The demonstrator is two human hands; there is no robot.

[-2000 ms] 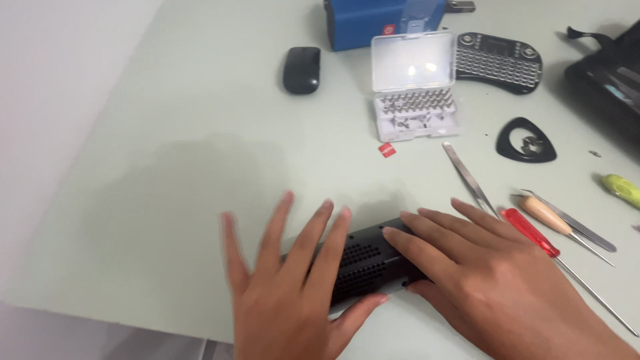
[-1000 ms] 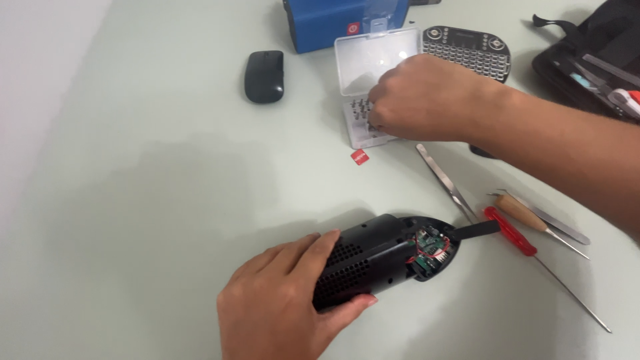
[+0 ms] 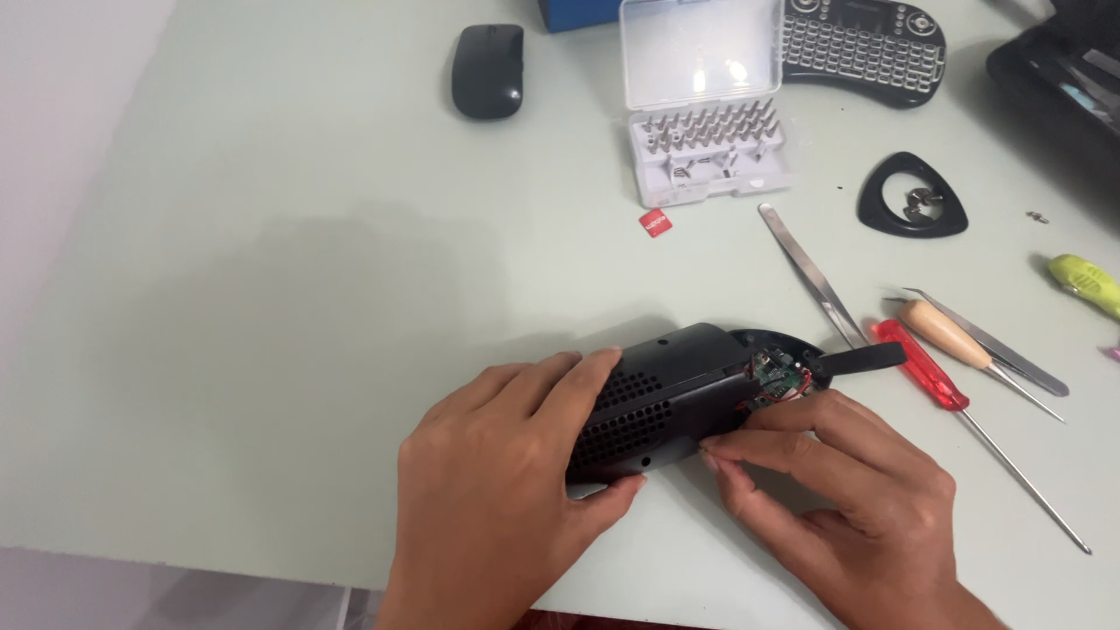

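Note:
A black perforated plastic device housing [image 3: 691,385], perhaps a speaker, lies on the table with a green circuit board [image 3: 779,374] and red wires exposed at its right end. My left hand [image 3: 516,455] grips the housing's left part, fingers over the top and thumb along the near side. At the near right edge, the thumb and index finger of my right hand [image 3: 840,490] pinch something tiny, too small to name. A black strap [image 3: 862,359] sticks out at the right. Beyond stands a clear plastic case [image 3: 713,157] with its lid up, holding rows of metal bits.
Tweezers [image 3: 809,271], a red-handled screwdriver [image 3: 927,367], a wooden-handled awl [image 3: 949,334] and curved tweezers [image 3: 1015,350] lie right of the device. Behind are a black mouse [image 3: 488,72], a mini keyboard [image 3: 862,52], a triangular black ring [image 3: 875,206] and a black tool bag [image 3: 1041,96].
My right hand has come back from the open bit case to the near right edge of the housing, fingertips pinched. My left hand still holds the housing.

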